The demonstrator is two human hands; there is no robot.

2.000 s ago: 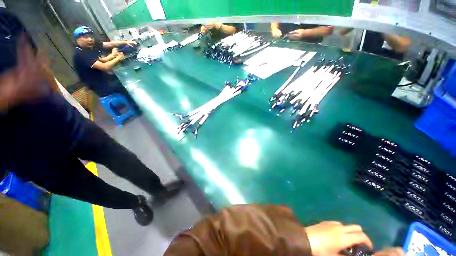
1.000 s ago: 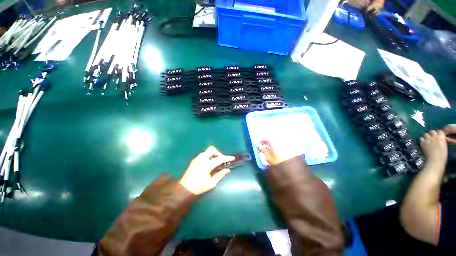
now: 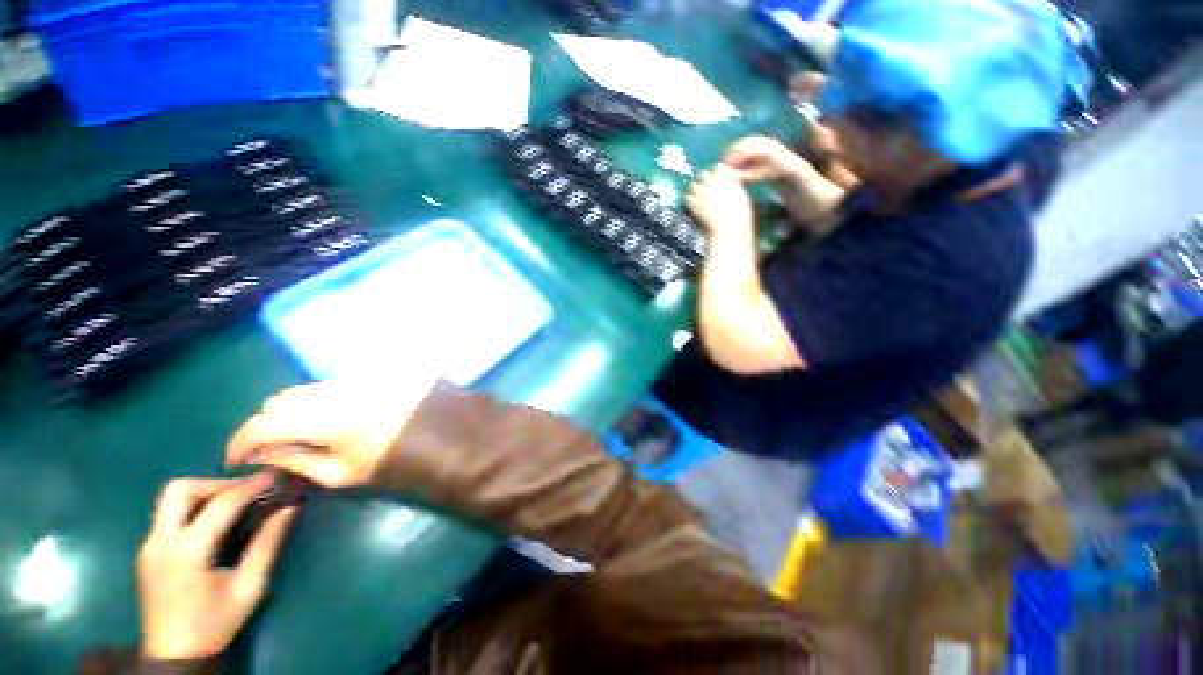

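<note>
My left hand (image 3: 205, 567) holds a short black housing (image 3: 251, 525) above the green bench at the lower left. My right hand (image 3: 323, 435) is at the housing's upper end, its fingertips against it; whether it pinches a small white insert cannot be told. The picture is blurred and the fingers hide much of the housing. The parts tray (image 3: 281, 317), with a light blue rim and white inside, lies just beyond my right hand. The laid-out housings (image 3: 165, 244) lie in columns at the left.
A blue bin (image 3: 191, 59) stands at the upper left. Paper sheets (image 3: 455, 77) lie behind the tray. Neighbour's housings (image 3: 600, 205) run in a slanting double row, with loose white parts (image 3: 674, 160) nearby. A person in a blue cap (image 3: 943, 73) sits at the right. Crates stand beyond.
The view has swung right, bringing the neighbour into full sight. My right hand has left the tray and met my left hand at the housing.
</note>
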